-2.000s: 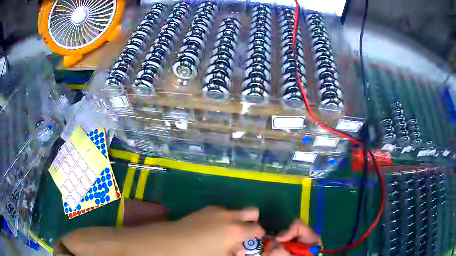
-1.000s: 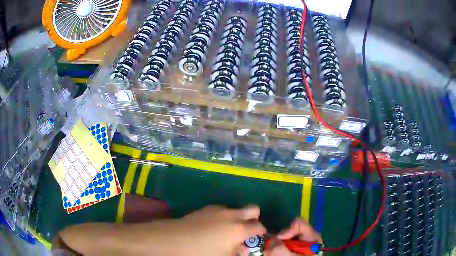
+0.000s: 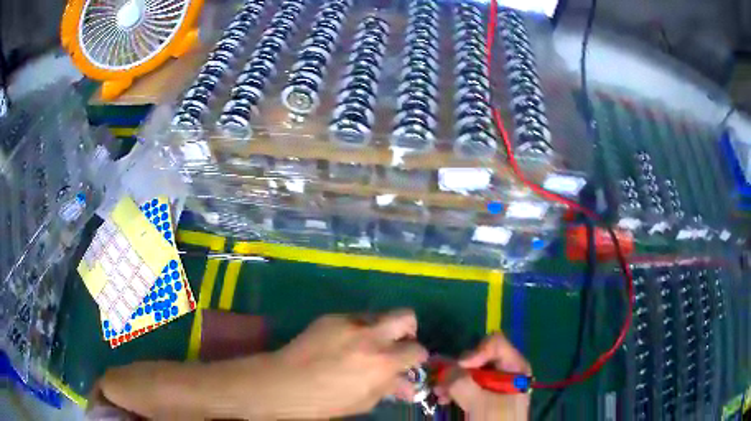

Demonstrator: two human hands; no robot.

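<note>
My left hand (image 3: 350, 366) reaches in from the lower left over the green mat (image 3: 321, 292), its fingertips closed on a small round silver component (image 3: 417, 377). My right hand (image 3: 496, 366), at the bottom centre-right, grips a red test probe (image 3: 494, 379) with a blue end. The probe points left toward the component; whether its tip touches is hidden by the fingers and blur. A shiny metal piece (image 3: 426, 403) shows just below the component; its shape is unclear.
Clear trays (image 3: 329, 152) with rows of shiny components stand behind the mat. Dot-sticker sheets (image 3: 140, 275) lie left, an orange fan (image 3: 132, 41) back left. A red lead (image 3: 622, 329), dark cable (image 3: 586, 296) and red block (image 3: 599, 244) are right. More trays (image 3: 679, 337) lie far right.
The view has shifted slightly. The left fingers have changed pose around the component, whose face shows less. A shiny metal piece now shows below it. The right hand still holds the probe.
</note>
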